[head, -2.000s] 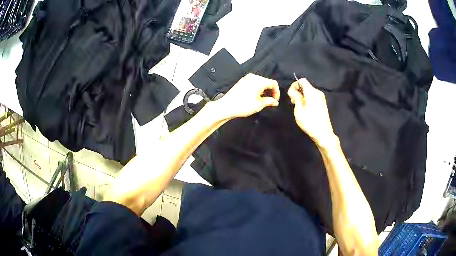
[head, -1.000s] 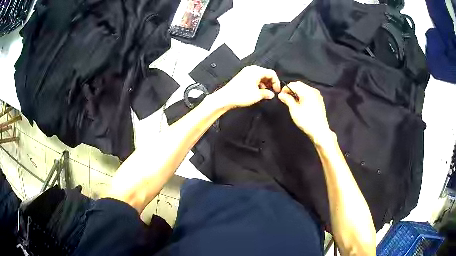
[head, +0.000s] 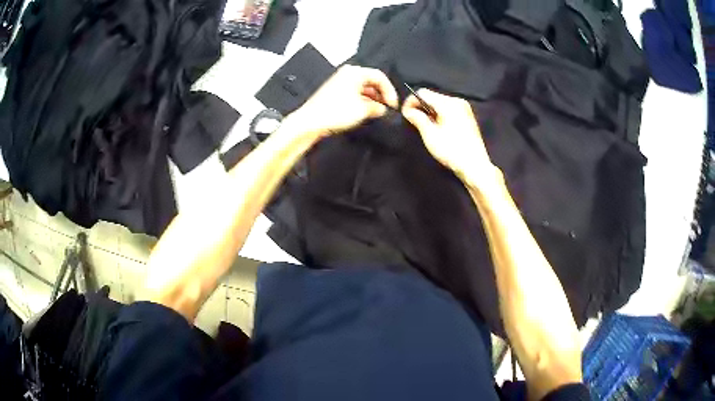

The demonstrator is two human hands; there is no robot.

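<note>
A black garment (head: 541, 168) lies spread on the white tabletop before me. My left hand (head: 357, 98) pinches a raised bit of its cloth between thumb and fingers. My right hand (head: 443, 125) is close beside it, fingertips almost touching the left, closed on a small thin dark tool (head: 419, 97) that looks like thread snips. A black cuff (head: 295, 78) with a button sticks out left of my left hand. A grey-black ring (head: 265, 124) lies below the cuff, partly behind my left forearm. Any thread at the fingertips is too small to see.
A second black garment pile (head: 94, 117) lies at the left, with a phone (head: 244, 17) at its upper right edge. Navy cloth (head: 670, 51) lies at the far right. A blue plastic crate (head: 631, 356) stands below the table at the lower right. Dark garments are heaped at the lower left.
The whole view has shifted, so everything sits further up and left. My hands have come together from the small gap seen two seconds ago; the garment lies much the same.
</note>
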